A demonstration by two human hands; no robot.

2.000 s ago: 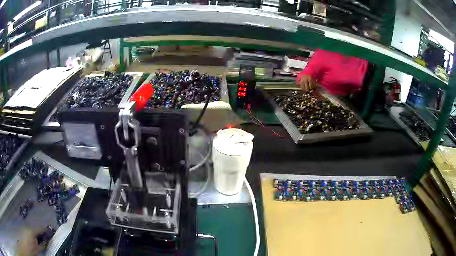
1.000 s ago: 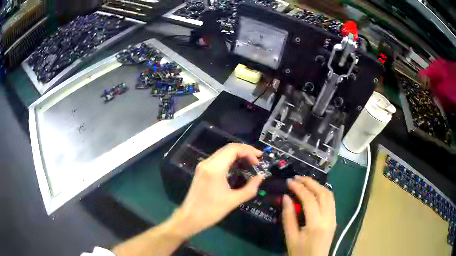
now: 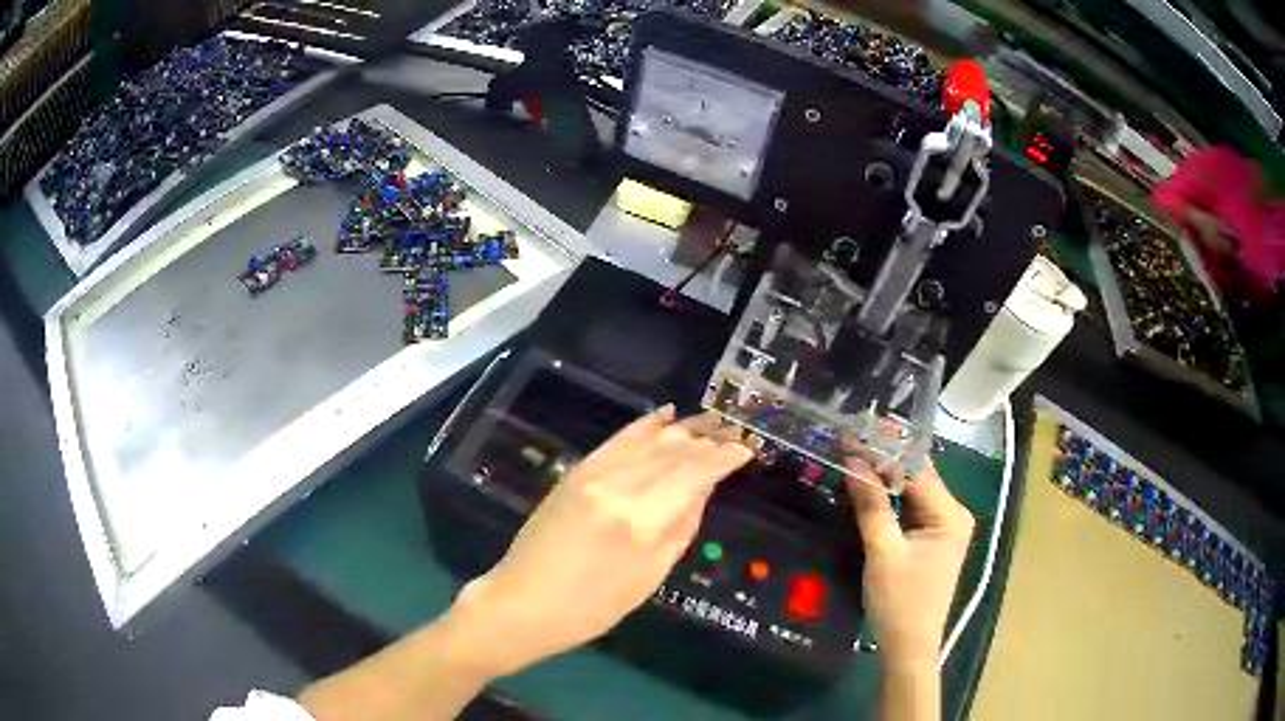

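A small circuit board point(image 3: 813, 466) with blue and red parts lies at the front of the black test fixture point(image 3: 620, 303), partly under the clear pressure plate point(image 3: 824, 369). My left hand point(image 3: 609, 514) has its fingertips on the board's left end. My right hand point(image 3: 916, 554) has its fingers at the right end, partly seen through the plate. The fingers hide both board ends. The red-tipped clamp handle point(image 3: 967, 88) stands upright. Green, orange and red buttons point(image 3: 758, 571) show on the fixture front.
A white-rimmed tray point(image 3: 88, 451) with loose boards is at left. A cardboard sheet point(image 3: 1113, 599) with a row of boards is at right. A white lidded cup point(image 3: 1012, 342) stands beside the fixture. A yellow block point(image 3: 653, 202) lies behind it. A person's pink sleeve point(image 3: 1240, 211) shows at upper right.
The view has tilted down and left from the shelves to the fixture. Both hands have come in, and the board has moved from above the fixture front to the pressure plate, uncovering the buttons.
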